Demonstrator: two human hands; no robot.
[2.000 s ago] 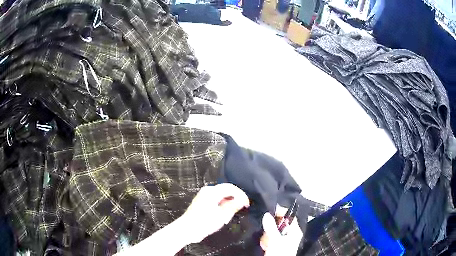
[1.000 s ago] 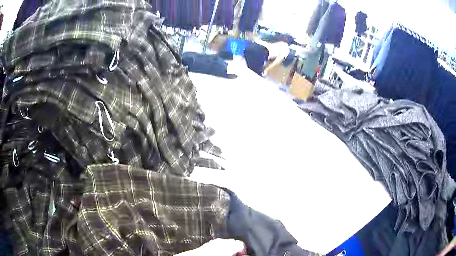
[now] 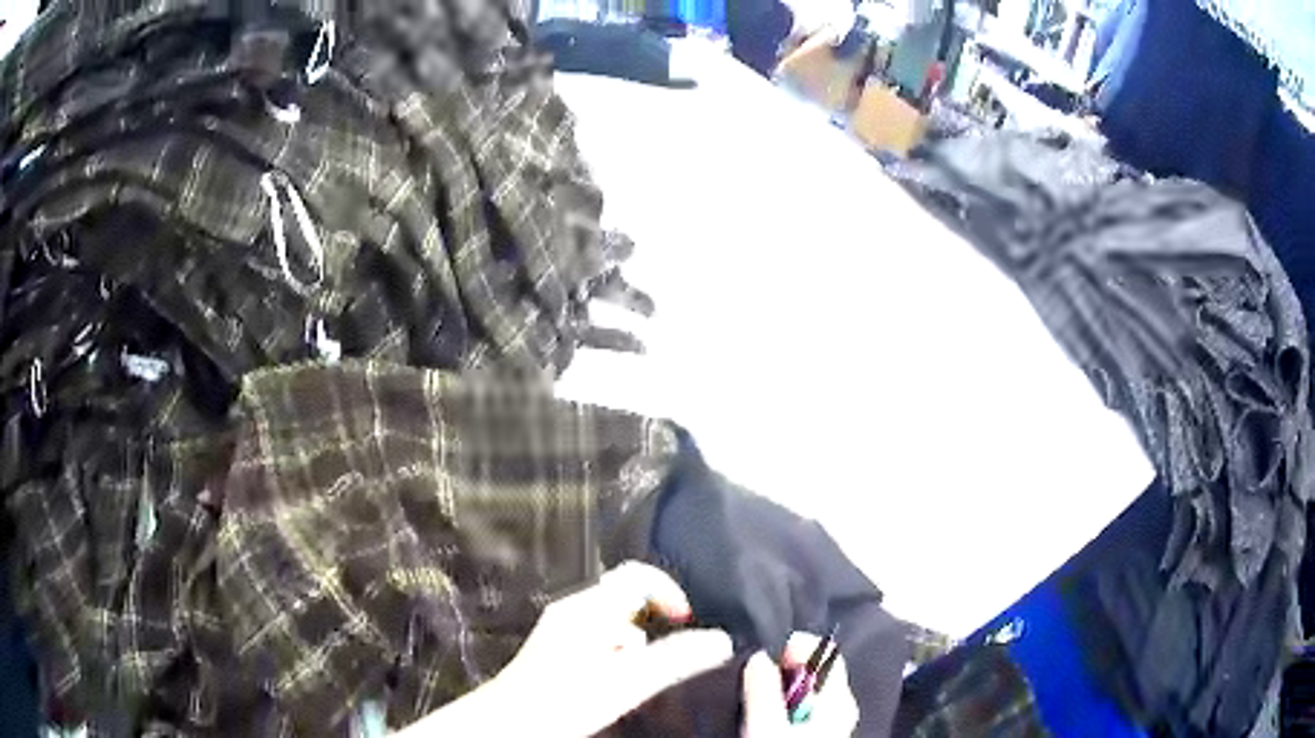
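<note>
A dark plaid garment (image 3: 346, 505) with cream-yellow check lines lies at the table's near edge. Its plain black-grey lining (image 3: 750, 541) shows to the right. My left hand (image 3: 613, 649) is on the cloth at bottom centre, thumb and fingers together on the dark fabric, and seems to pinch it. My right hand (image 3: 793, 699) is just to its right, cut off by the bottom edge. It holds small thread snips (image 3: 812, 678) with short dark blades pointing up and reddish and green glints. The cloth between my hands is blurred; no thread can be made out.
A large heap of plaid garments (image 3: 433, 202) with white loops stands at left on the white table (image 3: 851, 332). Grey garments (image 3: 1154, 303) hang over the table's right edge. A blue bin (image 3: 1074, 663) is below right, with plaid cloth beside it. Cardboard boxes (image 3: 887, 118) are at the back.
One second ago the view was higher, with my left hand mostly cut off and my right hand hardly visible. Now the view has dropped and both hands show at the lining, with the snips.
</note>
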